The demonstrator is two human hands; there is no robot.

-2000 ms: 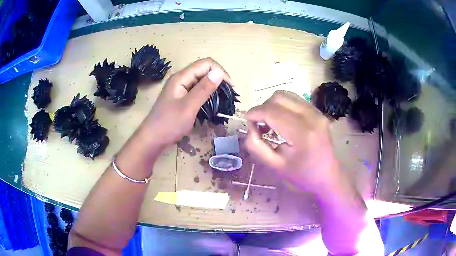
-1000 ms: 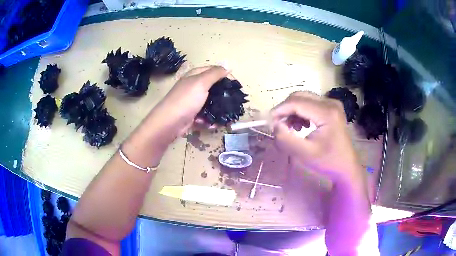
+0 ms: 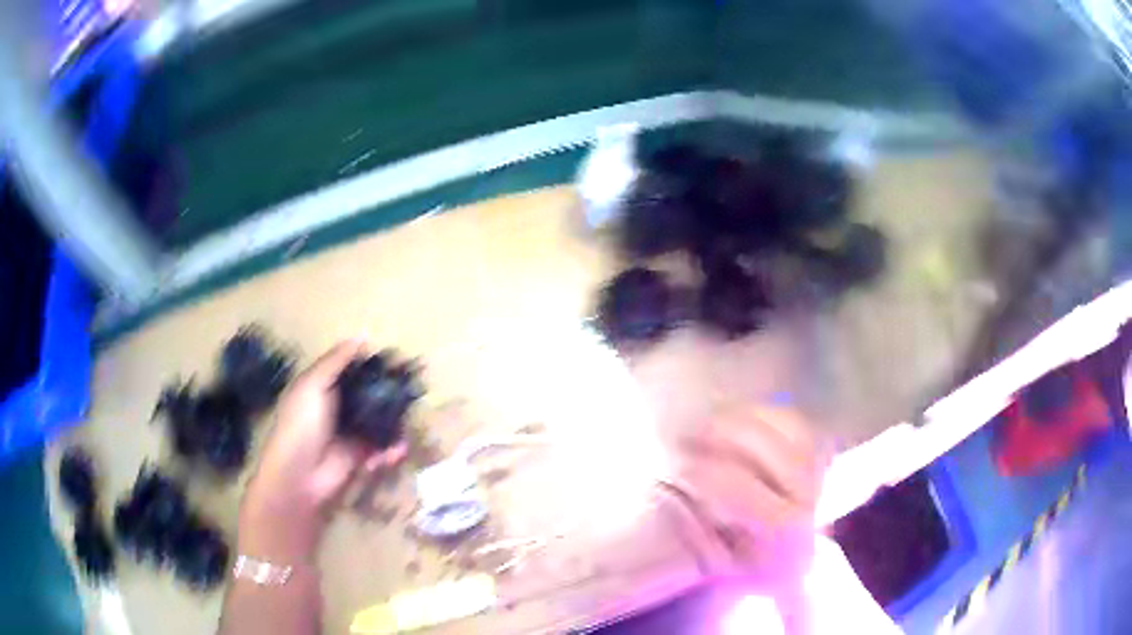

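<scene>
My left hand (image 3: pixel 304 447) holds a black spiky hair piece (image 3: pixel 376 397) by its side, above the cardboard at left of centre. My right hand (image 3: pixel 745 465) is at the right, blurred and washed by glare; whether it holds a swab cannot be told. The white oval glue dish (image 3: pixel 449 516) lies below and right of the held piece, touching the small pale square block (image 3: pixel 444 478). Blurred pale sticks lie right of the dish. The yellow strip (image 3: pixel 428 607) lies near the front edge.
Loose black spiky pieces (image 3: pixel 168 521) lie at the left, with a larger dark cluster (image 3: pixel 732 205) at the back right. A blurred white bottle (image 3: pixel 608 174) stands beside it. A pale rail (image 3: pixel 410 180) runs behind. A blue crate (image 3: pixel 62 360) is at far left, a red object (image 3: pixel 1053 419) at far right.
The view has swung to the right, and everything is blurred. My left hand still holds the spiky piece. My right hand is farther from it, and the swab no longer shows clearly.
</scene>
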